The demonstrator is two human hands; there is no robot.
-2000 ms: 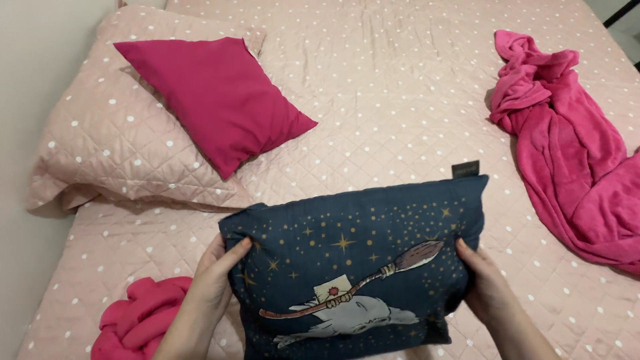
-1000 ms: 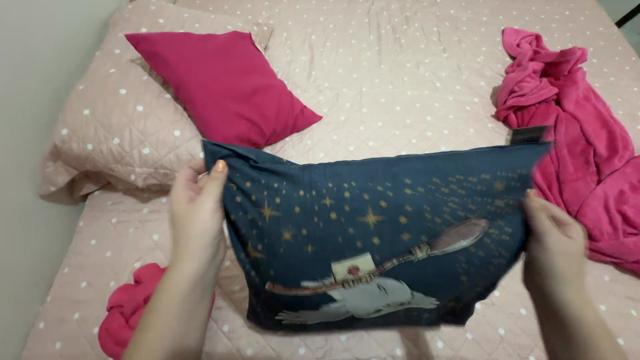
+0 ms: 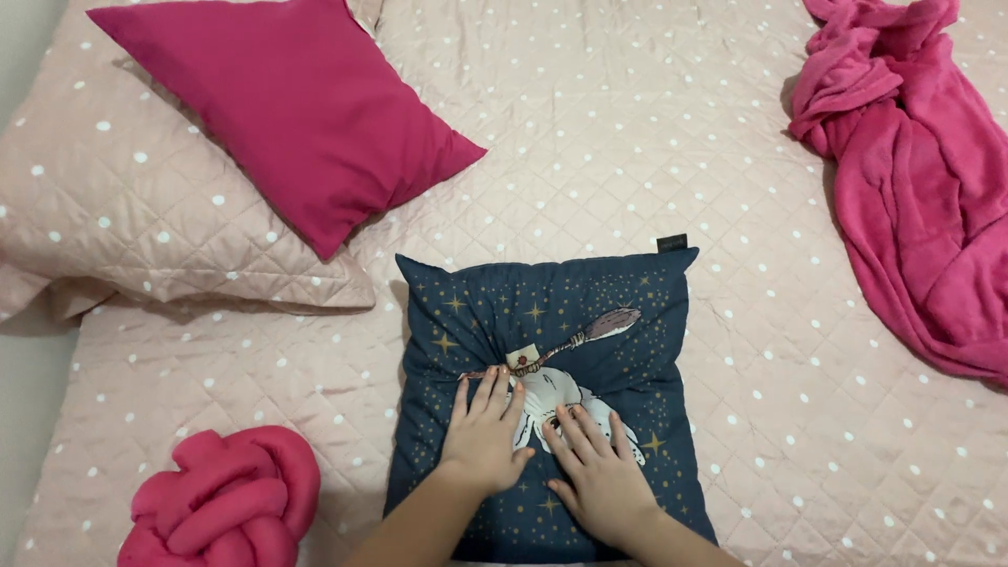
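Observation:
A navy square cushion printed with gold stars, a broom and a white owl lies flat on the bed. My left hand rests palm down on its middle, over the printed owl and part of the broom handle, fingers spread. Beside it, my right hand presses flat on the owl's lower right part, with its fingers apart. Neither hand grips the cloth. The cushion dips under both hands, and a small dark tag sticks out near its upper right corner.
A magenta cushion leans on a polka-dot quilted pillow at upper left. A pink knotted cushion sits at lower left, a crumpled pink blanket at right, all on the dotted quilted bedspread.
The navy cushion, held up by its sides in both hands before, now lies on the bed. Both hands have let go of its sides and moved inward onto its top.

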